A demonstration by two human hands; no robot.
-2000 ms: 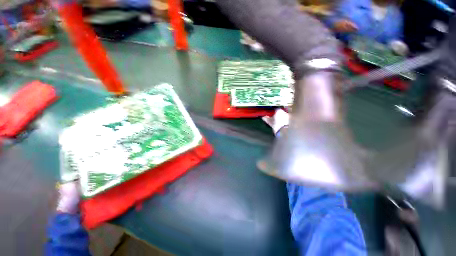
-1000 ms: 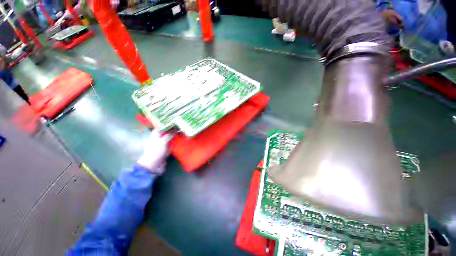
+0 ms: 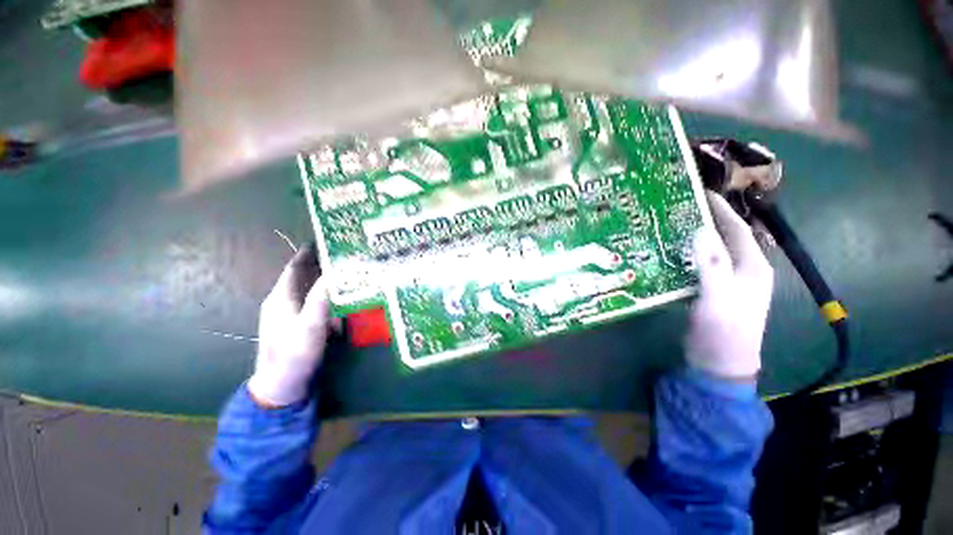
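Note:
A large green circuit board (image 3: pixel 502 225) lies in front of me, slightly tilted, over a red carrier (image 3: pixel 368 327) that shows at its lower-left notch. My left hand (image 3: pixel 291 329), white-gloved with darkened fingertips, is at the board's left edge. My right hand (image 3: pixel 731 287), white-gloved, grips the right edge with the thumb on top. The smoky fume hood (image 3: pixel 314 84) hides the board's upper part. The undersides of both hands' grips are hidden.
The soldering iron (image 3: pixel 799 251) rests in its stand (image 3: pixel 744 167) right of the board, its cord dropping over the bench edge. Thin wire (image 3: pixel 230 335) lies at left. A red carrier (image 3: pixel 128 52) is at upper left, a black curved piece (image 3: pixel 944 246) at far right.
The view has swung to the nearer board, now centred below the hood. My left hand has left the other board and is at this one's left edge; my right hand has come into view.

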